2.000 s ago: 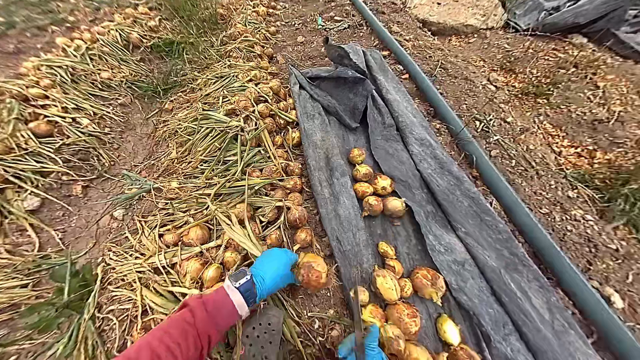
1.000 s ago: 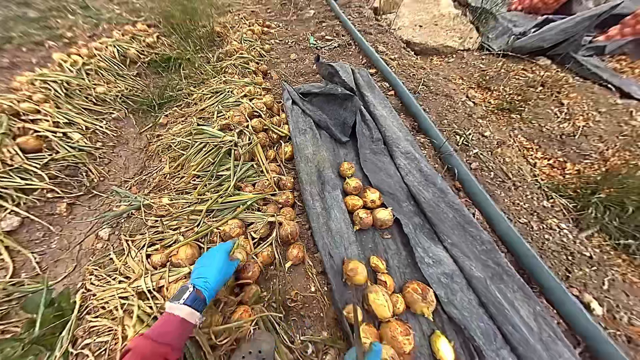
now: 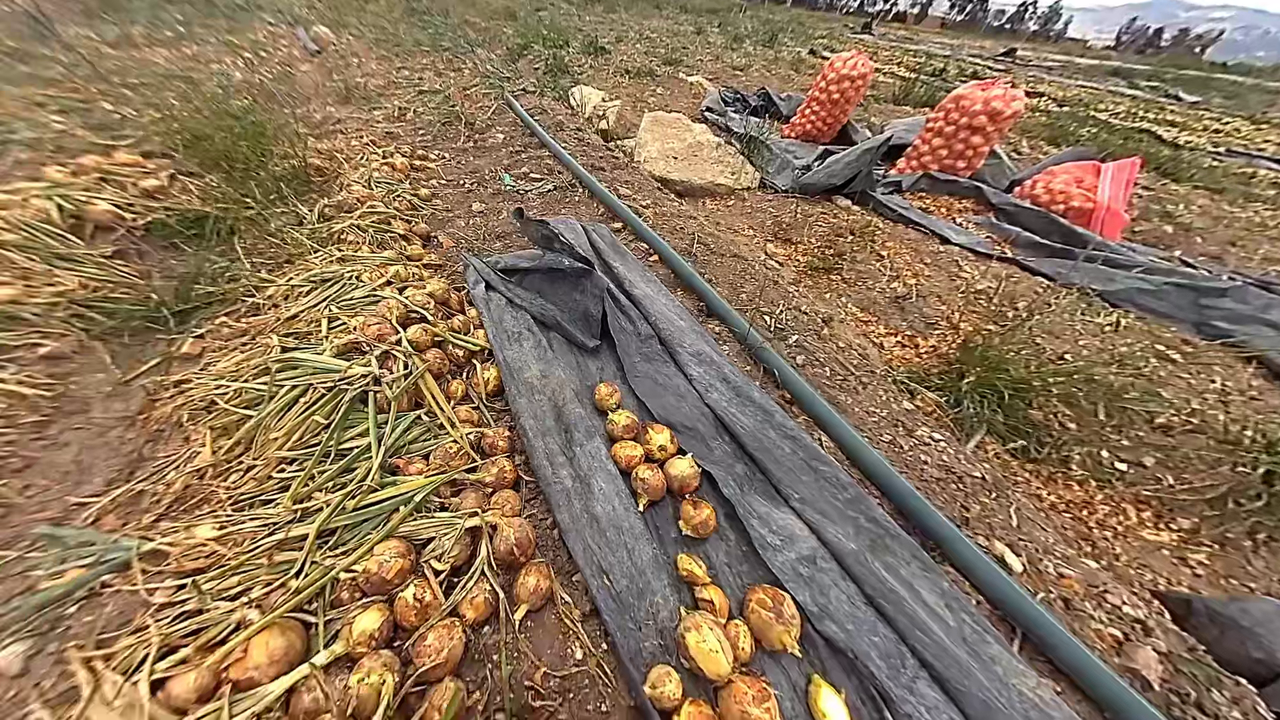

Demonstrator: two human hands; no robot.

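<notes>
Neither of my hands is in the head view now. Trimmed onions [image 3: 705, 645] lie on a long strip of dark grey fabric sheet [image 3: 790, 500], some in a group near the bottom edge and some a little farther up. Left of the sheet, a row of onions [image 3: 437, 648] with dried leaves [image 3: 300, 440] still attached runs over the bare soil. What my hands hold or touch is hidden, as both are outside the frame.
A grey-green pipe [image 3: 850, 430] runs diagonally along the right side of the sheet. Beyond it are a large pale rock [image 3: 692, 154] and red mesh sacks of onions [image 3: 962, 128] on crumpled dark sheeting [image 3: 1130, 270]. Grass tufts [image 3: 990, 390] grow at the right.
My left hand in its blue glove, over the onion row before, has gone out of view, as has the blue glove at the sheet's near end. The view has tilted up.
</notes>
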